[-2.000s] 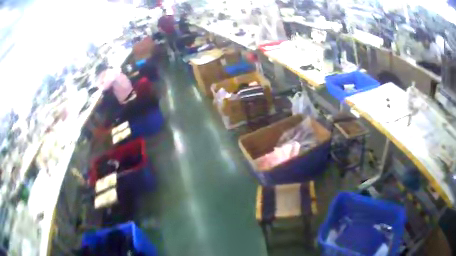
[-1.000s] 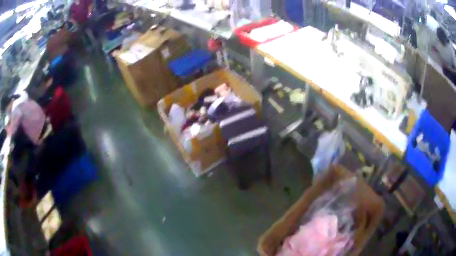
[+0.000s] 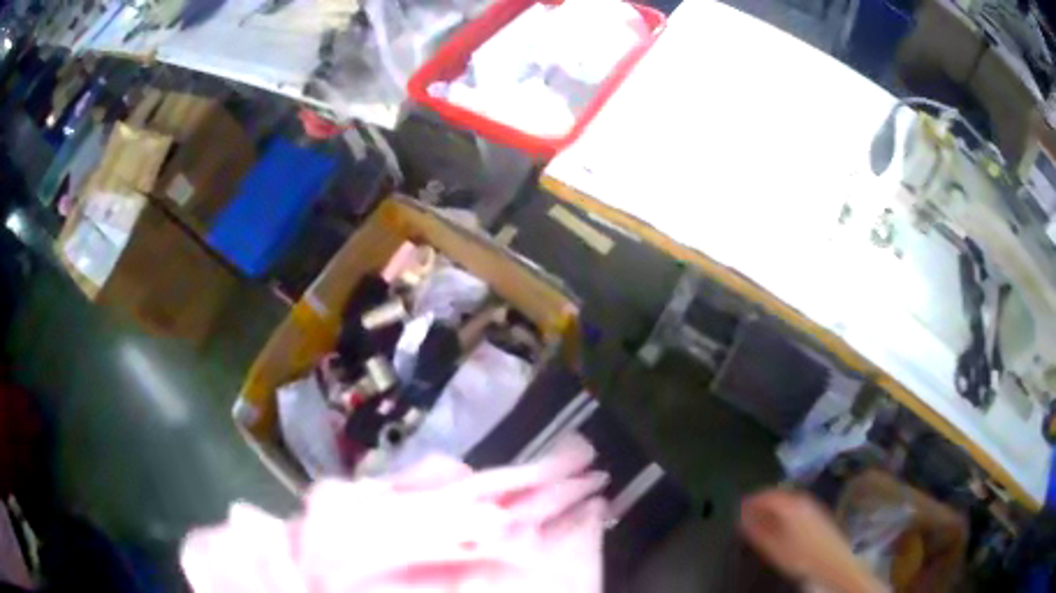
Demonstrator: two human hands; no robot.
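Observation:
A bundle of pink garments fills the bottom edge left of centre, close to the camera and in front of a cardboard box. My left hand is not visible; whether it is under the pink cloth cannot be told. My right hand is at the bottom right, blurred, apart from the pink bundle. No cloth shows in it, but its fingers are too blurred to tell open from shut.
The cardboard box holds mixed cloth and spools. A dark seat with white stripes stands beside it. A white table has a sewing machine, black-handled scissors and a red tray of white pieces. Blue crate.
The view has moved forward to the box and table. The pink bundle and my right hand have come into view at the bottom. The box with pink cloth and plastic has left the view.

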